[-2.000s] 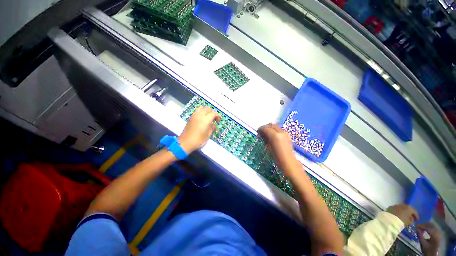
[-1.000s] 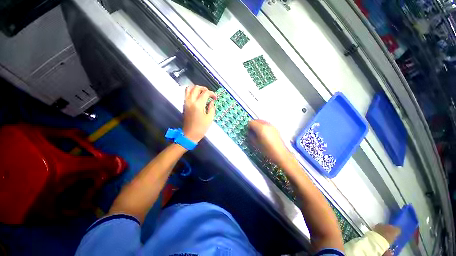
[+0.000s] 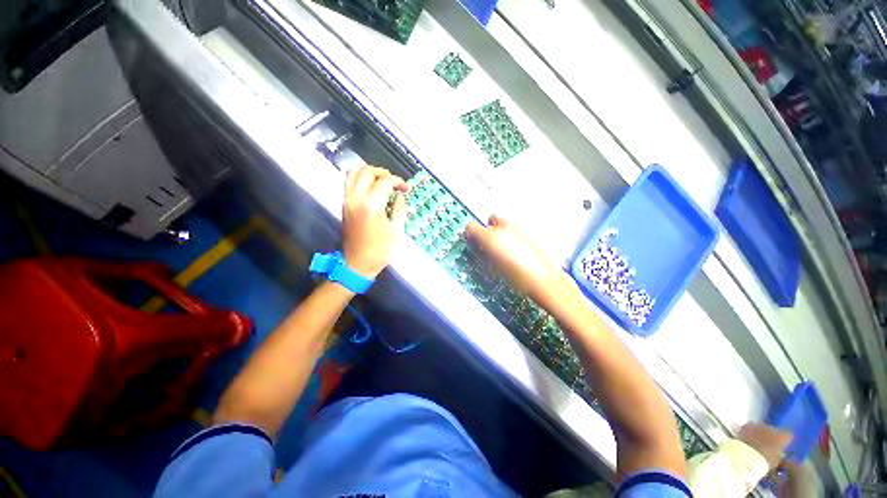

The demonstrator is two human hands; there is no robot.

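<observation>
A green circuit board panel [image 3: 435,216] lies in the rail track in front of me, with more panels end to end toward the lower right. My left hand [image 3: 371,216], with a blue wrist strap [image 3: 341,271], is at the panel's left end, fingers curled; whether it holds small parts is too small to tell. My right hand [image 3: 505,251] is low over the panel's right part, fingertips bunched; what is in them is hidden. A blue tray [image 3: 659,229] with a heap of tiny white and dark components [image 3: 617,279] stands behind the track.
A single panel [image 3: 494,132] and a small board piece [image 3: 452,69] lie on the white shelf. A panel stack [image 3: 389,14] is at the top. Another blue tray [image 3: 761,233] is farther back. Another person's hand [image 3: 764,443] is at lower right near a blue tray [image 3: 800,420]. A red stool [image 3: 88,340] stands left.
The view has turned and shifted. My right hand has moved from beside the component tray to over the panel. My left hand stays near the panel's left end.
</observation>
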